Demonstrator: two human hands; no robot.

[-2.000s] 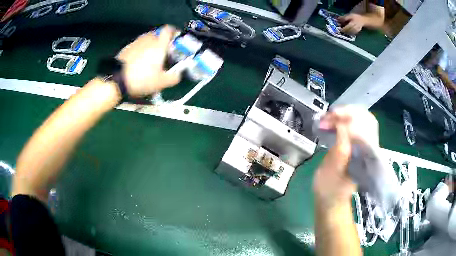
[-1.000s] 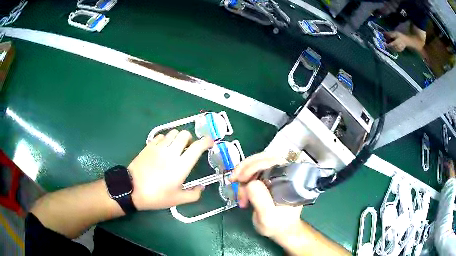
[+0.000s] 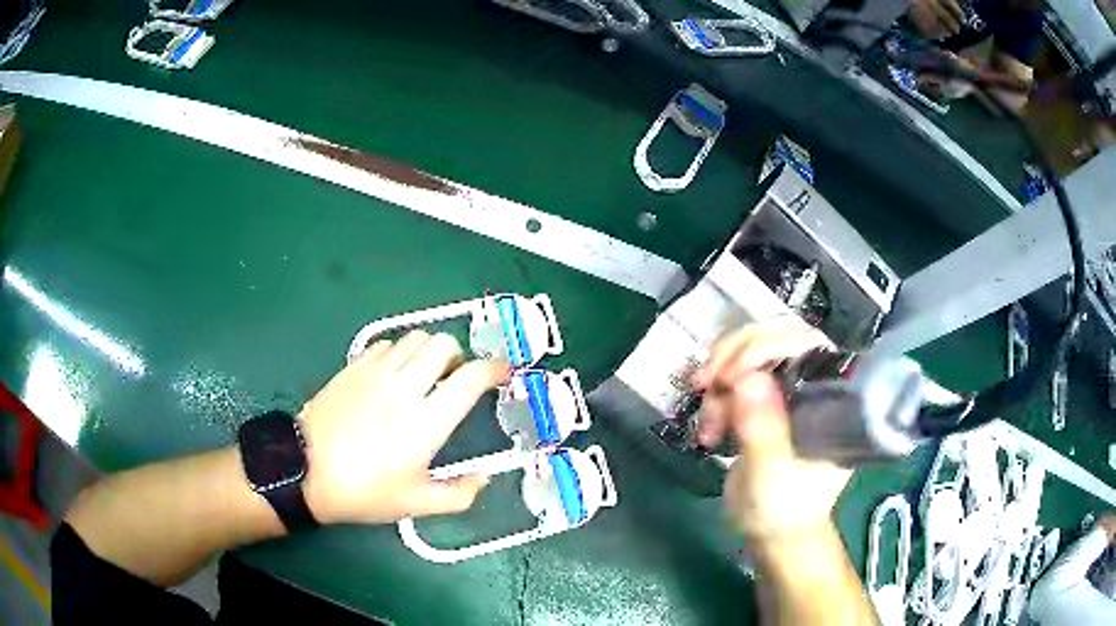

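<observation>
Three white loop-frame assemblies with blue inserts lie side by side on the green worktop: a top one (image 3: 517, 330), a middle one (image 3: 542, 407) and a bottom one (image 3: 568, 487). My left hand (image 3: 398, 422) lies flat over their loops, fingers spread, holding them down. My right hand (image 3: 783, 428) is shut on the electric screwdriver (image 3: 851, 413), a grey-silver cylinder with a black cable. It is over the front of the pale metal screw feeder (image 3: 731, 294). The screwdriver tip is hidden or blurred at the feeder's stepped front. No single screw can be made out.
A worn white rail (image 3: 490, 221) crosses behind the assemblies. More units lie on the conveyor (image 3: 682, 137) beyond. A slanting grey-white post (image 3: 979, 263) stands at right. Bare loop frames (image 3: 967, 526) are piled at lower right. Another person's hands (image 3: 979, 80) show at upper right.
My right hand has moved the screwdriver right, from the assemblies to the feeder front. The three heads are now uncovered. My left hand has stayed on the loops.
</observation>
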